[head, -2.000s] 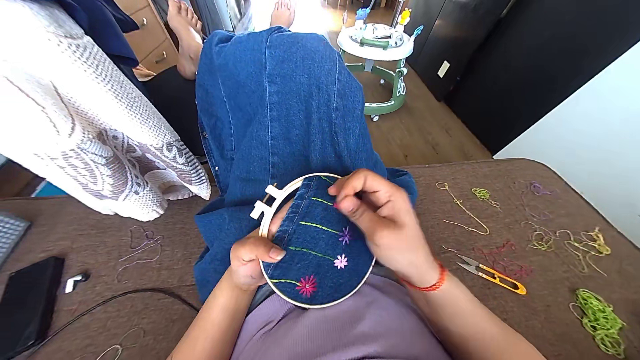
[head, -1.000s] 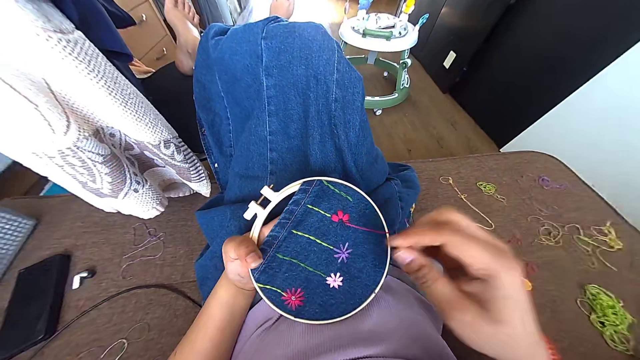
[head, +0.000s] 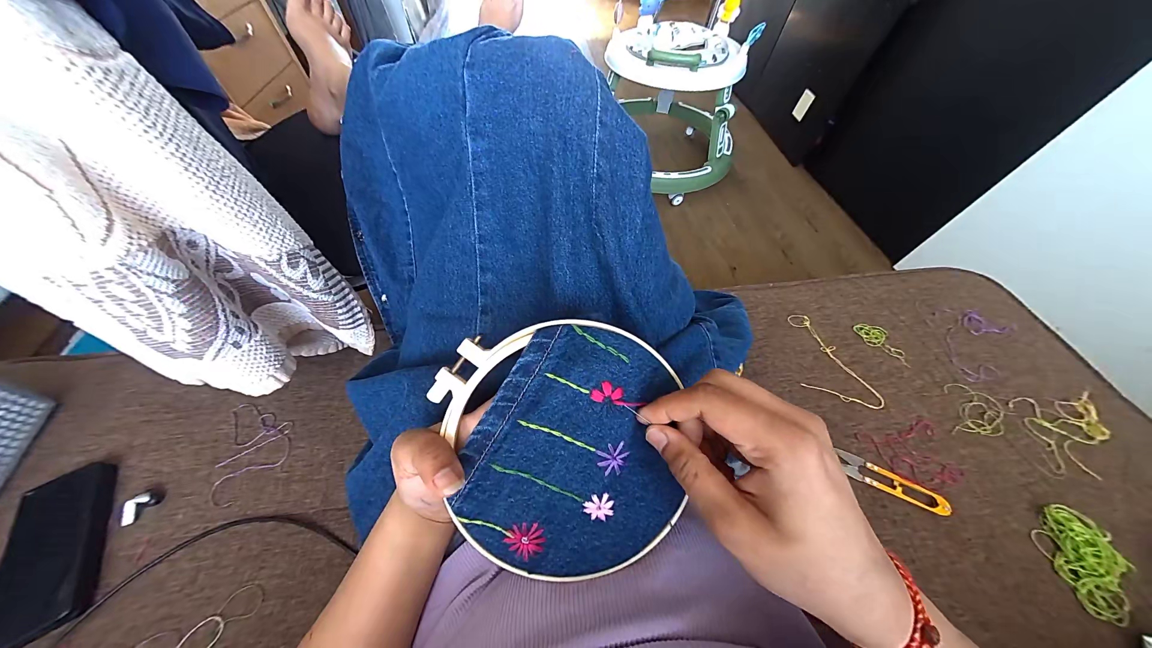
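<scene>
My left hand grips the left rim of a round embroidery hoop, its thumb on top and its other fingers behind. Stretched in the hoop is blue denim of a larger garment that spreads over my legs. Green stems and several star-shaped flowers are stitched on it. The upper pink flower has only a few petals. My right hand pinches a thin needle between thumb and forefinger, its tip beside that flower, where pink thread shows.
On the brown couch at right lie yellow-handled thread snips, a green thread bundle and loose threads. A black phone-like object, an earbud and a cable are at left. A baby walker stands beyond.
My right hand has come back from the hoop's right side to the upper pink flower. One second ago it held pink thread drawn out to the right. My left hand keeps its hold.
</scene>
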